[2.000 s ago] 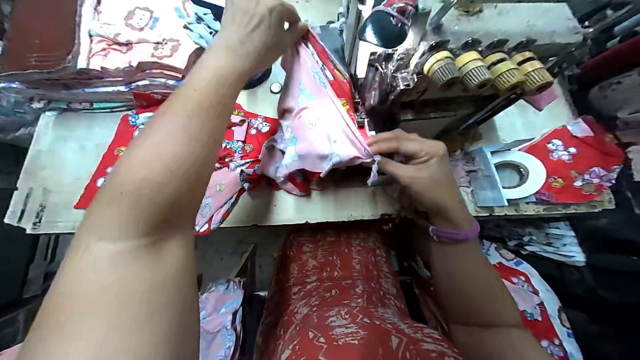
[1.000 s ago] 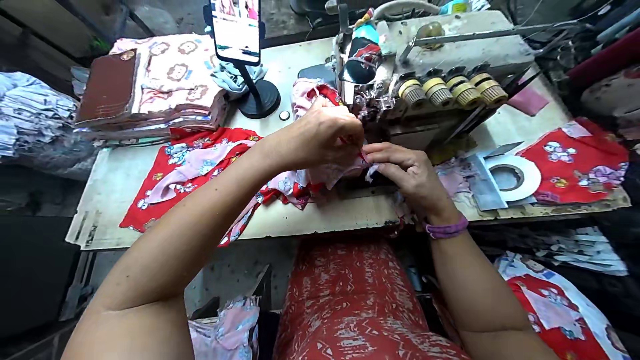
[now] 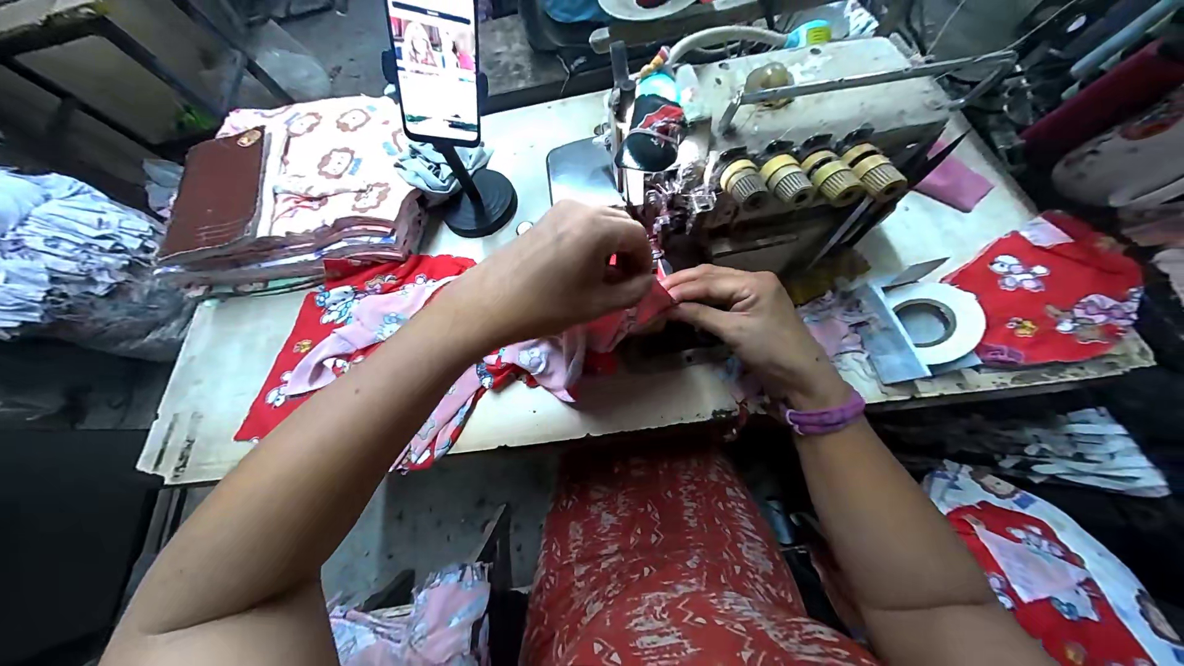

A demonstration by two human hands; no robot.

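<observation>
My left hand (image 3: 587,268) pinches the red and pink printed fabric (image 3: 629,319) just in front of the needle area of an overlock sewing machine (image 3: 777,217). Close by on the right, my right hand (image 3: 731,310) grips the edge of the same fabric between thumb and fingers. The fabric trails left over the table front, where more red and pink printed cloth (image 3: 370,314) lies. Both hands are beside the presser foot, which is partly hidden by the left hand and the cloth. A purple band circles my right wrist.
A phone (image 3: 435,69) on a black round stand is behind the left arm. Stacked printed cloth (image 3: 324,185) with a brown piece lies at the back left. A roll of white tape (image 3: 934,324) and a red printed piece (image 3: 1045,287) are on the right. The table edge (image 3: 592,435) runs before my lap.
Two seconds ago my left hand held the fabric raised above the machine's front; it has since come down beside my right hand. The view has shifted, bringing the phone into sight.
</observation>
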